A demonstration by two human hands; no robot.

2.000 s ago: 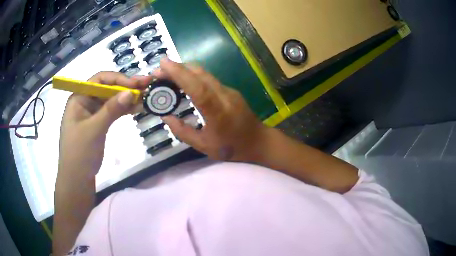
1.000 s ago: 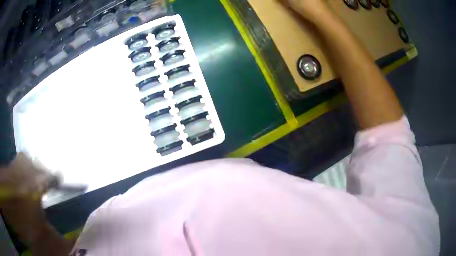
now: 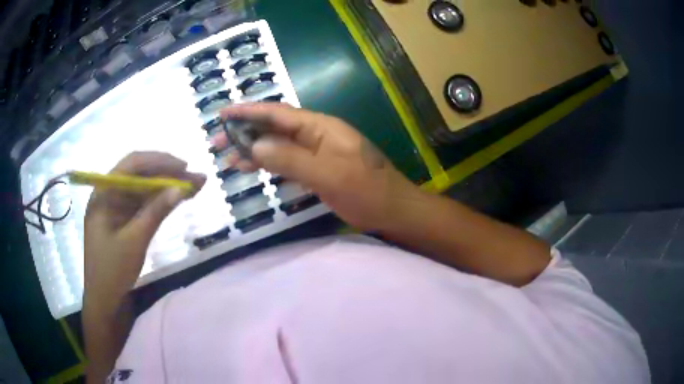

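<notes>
My left hand [image 3: 139, 199] holds the yellow stick-like probe [image 3: 124, 181], its tip pointing right toward my other hand. A thin dark lead [image 3: 46, 206] loops from its left end. My right hand [image 3: 300, 150] holds a speaker driver [image 3: 244, 135] between thumb and fingers, blurred and partly covered, a little right of the probe tip and apart from it. The white tray [image 3: 161, 255] lies below both hands, with drivers on edge in two rows at its right. One driver [image 3: 212, 238] stands at the near end, left of those rows.
Brown cardboard [image 3: 510, 67] at upper right bears loose drivers, two of them [image 3: 462, 93] near its left edge. A green mat [image 3: 330, 67] with yellow tape [image 3: 390, 86] lies between. Clear blister trays [image 3: 112, 60] with dark parts sit at upper left.
My right hand has come back from the cardboard and now holds a driver. My left hand has moved up over the tray from the lower left. One driver now shows left of the rows.
</notes>
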